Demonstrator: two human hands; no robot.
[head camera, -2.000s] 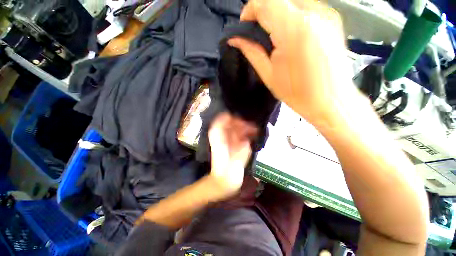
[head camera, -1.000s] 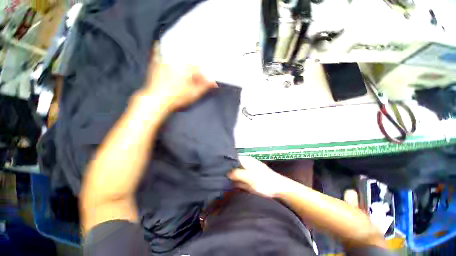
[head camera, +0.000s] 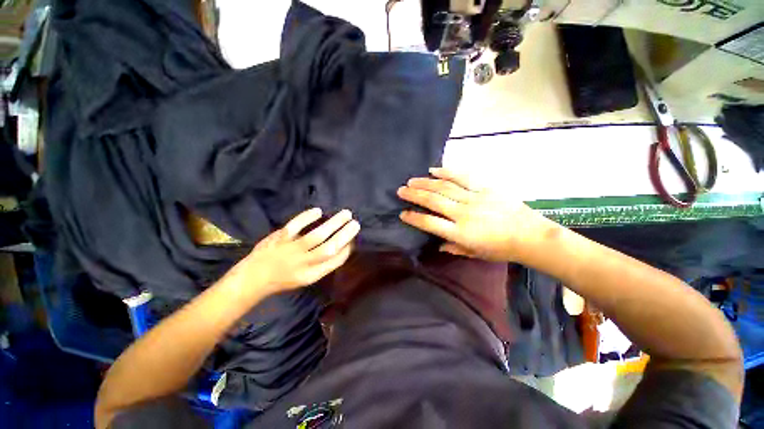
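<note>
A dark garment (head camera: 377, 126) lies spread over the white machine table and hangs down toward the lap. A small light mark (head camera: 444, 66) shows at its upper right corner, just below the needle area of the sewing machine (head camera: 473, 29). My left hand (head camera: 310, 251) rests on the garment's lower edge with fingers slightly spread. My right hand (head camera: 461, 214) lies flat on the garment's lower right part, fingers apart. Neither hand visibly grips the cloth.
A flat black rectangle (head camera: 597, 71), maybe a phone, lies right of the needle. Scissors (head camera: 675, 155) with red and olive handles lie further right. A green tape rule (head camera: 637, 211) runs along the table's front edge. More dark cloth (head camera: 109, 193) hangs at left.
The garment now lies spread out, its right edge up near the needle. My left hand has moved down from the table to the lower edge. My right hand has moved up onto the cloth.
</note>
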